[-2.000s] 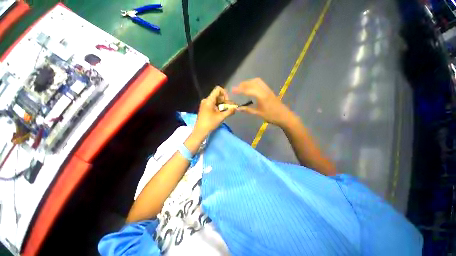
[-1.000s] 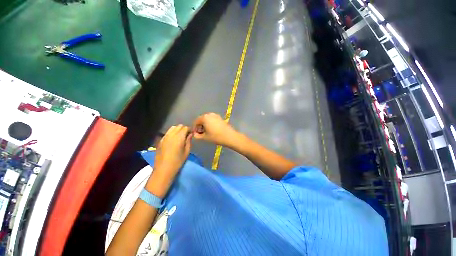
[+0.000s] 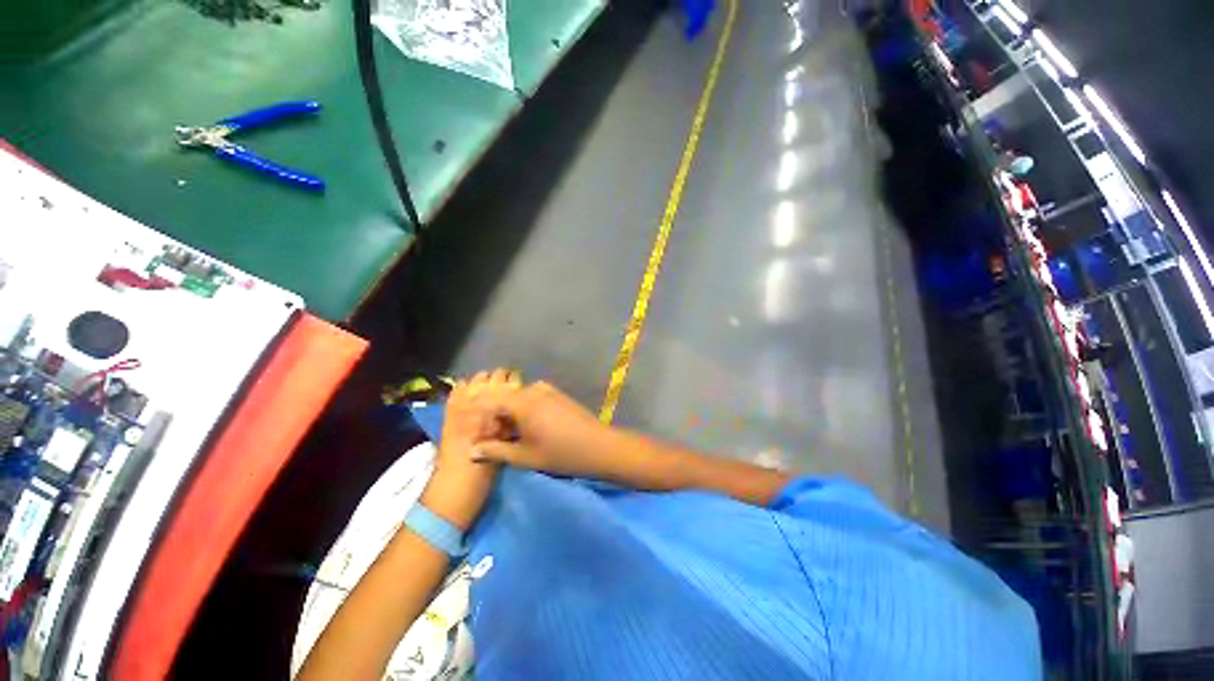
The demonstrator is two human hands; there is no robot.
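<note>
My left hand (image 3: 469, 432) and my right hand (image 3: 539, 428) are bare and pressed together in front of my blue smock. The fingers overlap, and I cannot tell what is held between them. A small yellow and black thing (image 3: 418, 390) shows just left of my left fingertips. A light blue band is on my left wrist. The white panel (image 3: 200, 386) with the blue motherboard (image 3: 40, 472) lies at the left, cut off by the picture's edge.
A red-orange foam pad (image 3: 253, 479) edges the panel. Side cutters (image 3: 253, 144) with blue handles lie open on the green bench (image 3: 306, 240). A black cable (image 3: 380, 120) crosses the bench near a clear bag (image 3: 459, 33). Grey floor with a yellow line (image 3: 666, 226) is beyond.
My hands have come together and moved down and left, close to my body; the short black piece seen between them earlier no longer shows. The view has turned right, bringing the clear bag into view.
</note>
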